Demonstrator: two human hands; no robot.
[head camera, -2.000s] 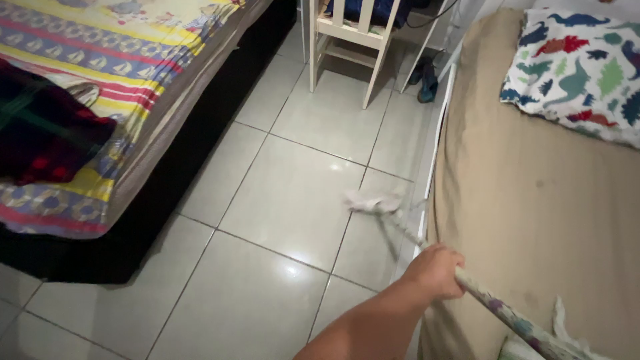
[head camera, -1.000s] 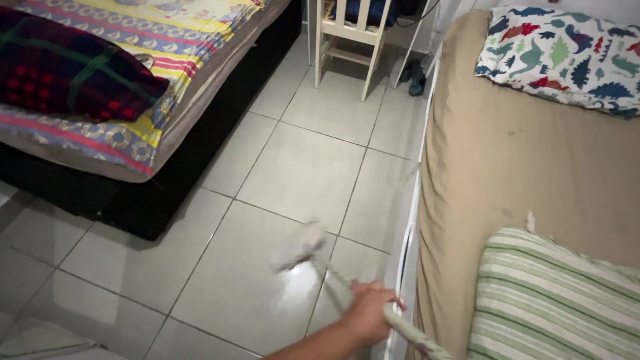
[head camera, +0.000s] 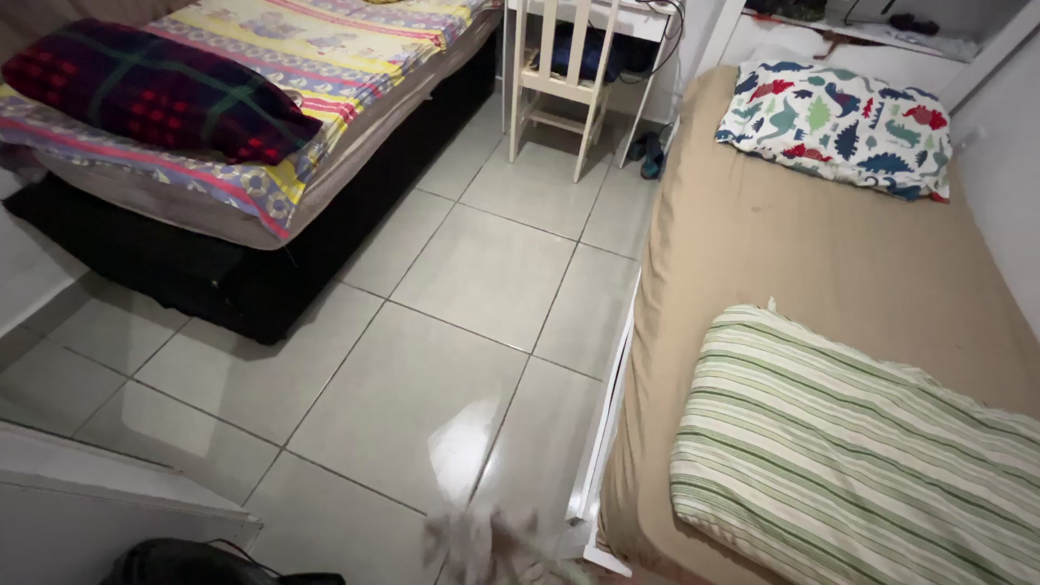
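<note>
The fluffy, pale grey and brownish head of a mop or broom (head camera: 479, 544) is blurred at the bottom edge, over the tiled floor (head camera: 439, 325) and left of the foot of the right bed. Part of its pale pole runs right from it and leaves the frame at the bottom. Neither my left hand nor my right hand can be made out, so whatever holds the pole is hidden below the frame.
A bed with a patterned sheet (head camera: 341, 57) and plaid cushion (head camera: 162, 89) stands left, a beige-sheeted bed (head camera: 772, 244) with dinosaur pillow (head camera: 837, 126) and striped green bedding (head camera: 812, 431) right. A white chair (head camera: 561, 81), dark shoes (head camera: 650, 154) and a black object (head camera: 203, 565) lie around the floor.
The mop or broom head has moved back towards me, down to the bottom edge. The hand that gripped its pole in both earlier frames has dropped out of sight.
</note>
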